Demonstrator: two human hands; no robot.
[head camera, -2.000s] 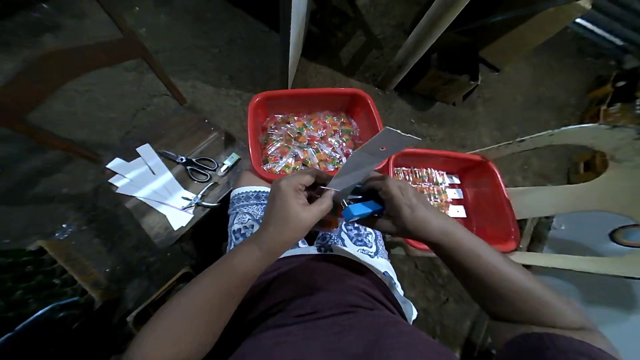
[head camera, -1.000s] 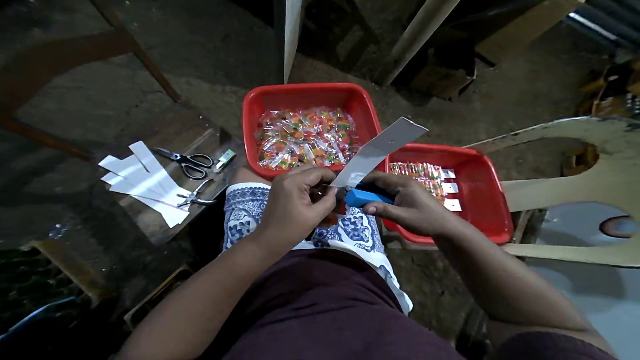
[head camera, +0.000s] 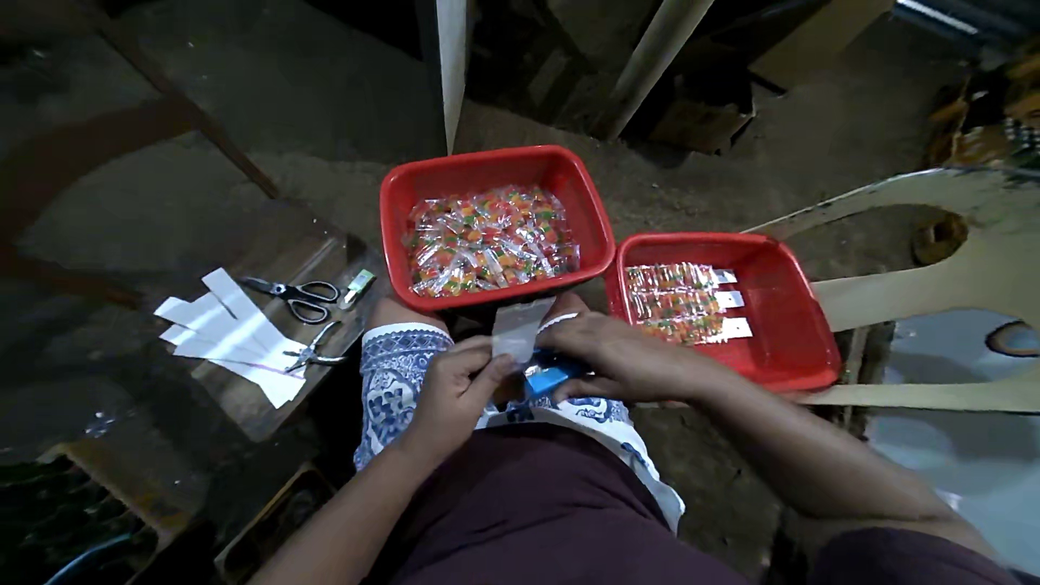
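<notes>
Over my lap, my left hand (head camera: 467, 386) pinches the lower edge of a pale card strip (head camera: 520, 329). My right hand (head camera: 601, 353) is closed around a blue tool (head camera: 548, 378), probably a stapler, pressed near the strip's right side; the fingers hide most of it. Just beyond my hands, a red plastic basin (head camera: 496, 296) holds many small wrapped colourful candies (head camera: 491, 240). A second red basin (head camera: 784, 325) to the right holds several rows of wrapped candies (head camera: 674, 302) fixed to white card strips (head camera: 735, 327).
On a wooden stool (head camera: 244, 406) at the left lie white card strips (head camera: 236, 333), black-handled scissors (head camera: 296, 296), pliers (head camera: 313, 353) and a small green-and-white item (head camera: 357, 286). A pale chair (head camera: 918, 292) stands at the right, and pale wooden legs (head camera: 658, 61) rise beyond the basins.
The strip that stuck out long to the upper right now shows as a short, upright piece between my hands. My left hand has moved down to its lower edge.
</notes>
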